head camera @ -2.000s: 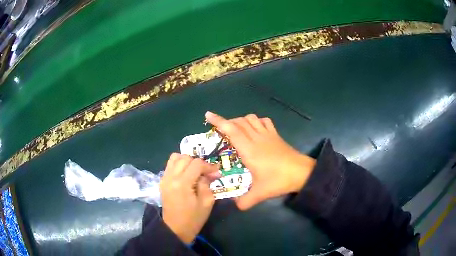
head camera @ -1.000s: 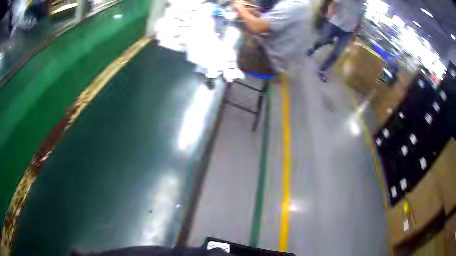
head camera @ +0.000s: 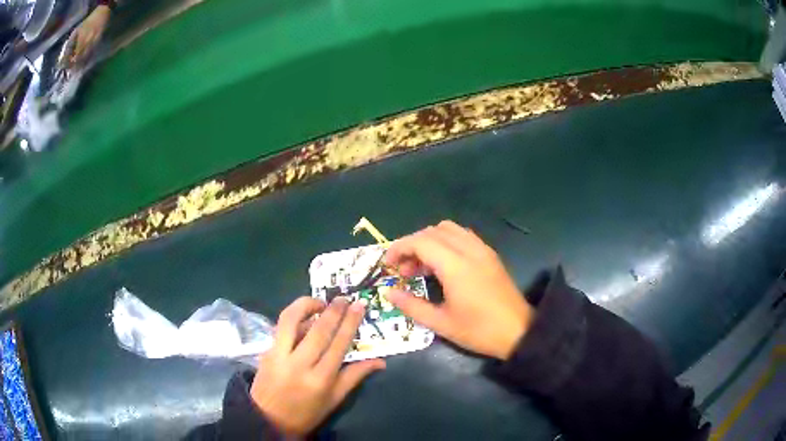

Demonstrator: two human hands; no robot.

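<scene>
A white housing point(head camera: 396, 344) lies open on the dark green bench in front of me, with a green circuit board point(head camera: 372, 303), dark wires and small metal parts inside. A brass strip point(head camera: 371, 229) sticks out past its far edge. My left hand point(head camera: 312, 362) rests on the left and near side of the housing, fingertips on the wires and board. My right hand point(head camera: 465, 288) is over the right side, thumb and forefinger close together at the brass strip's near end; the fingers hide part of the inside. A crumpled translucent bag point(head camera: 194, 329) lies left of the housing.
A green belt point(head camera: 362, 86) runs beyond a rail point(head camera: 345, 153) with chipped yellow and brown paint. A tray of bright blue pieces point(head camera: 12, 379) is at the far left. A thin dark strand point(head camera: 515, 226) lies on the bench. Another person's hand point(head camera: 86, 36) shows at the top left.
The view turned right along the bench and aisle, then came back to the housing. Compared with the oldest frame, the brass strip stands out further and my right hand has drawn back from the far edge.
</scene>
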